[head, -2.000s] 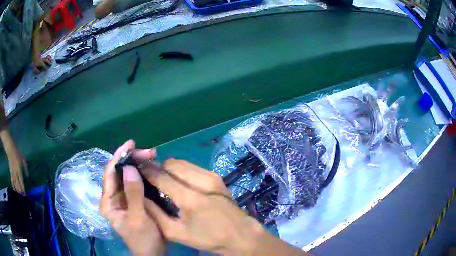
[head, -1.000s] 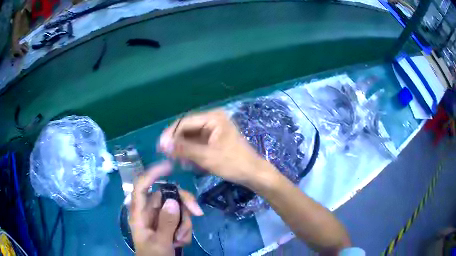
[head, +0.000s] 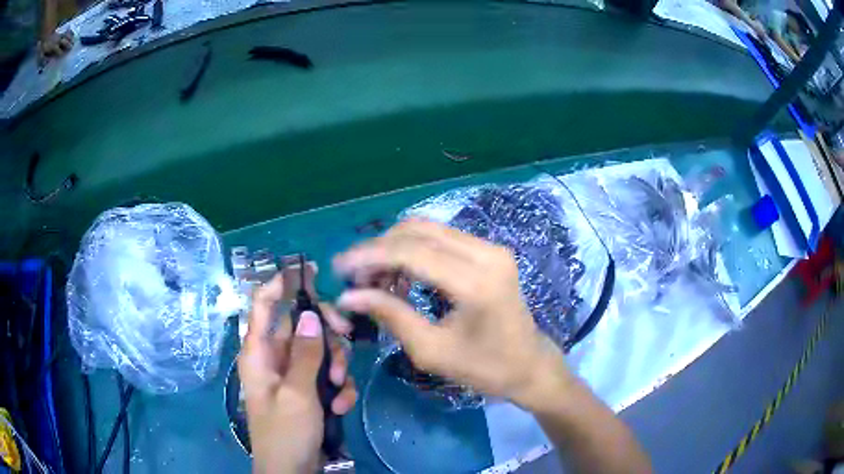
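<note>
My left hand [head: 294,380] is closed around a black curved part [head: 327,384], which stands roughly upright with its top end between thumb and fingers. A shiny metal end shows below the hand. My right hand [head: 453,305] is raised just to the right, blurred, fingers curled and thumb apart; whether it holds a thin wire I cannot tell. Metal bands [head: 252,264] lie behind my left hand, next to a round clear bag [head: 143,296]. The large open bag of black parts [head: 527,241] is partly hidden by my right hand. A thin wire [head: 367,421] loops on the bench.
Several black parts [head: 280,56] lie spaced on the green belt [head: 416,83]. Grey strips in film [head: 662,218] lie on a white sheet [head: 592,398] at right, near a blue cap [head: 765,212]. Black cables [head: 117,426] lie at lower left. A person's hand [head: 55,44] shows at upper left.
My left hand now holds the black part more upright, and the two hands have come apart since two seconds ago. My right hand has moved right and slightly down since one second ago.
</note>
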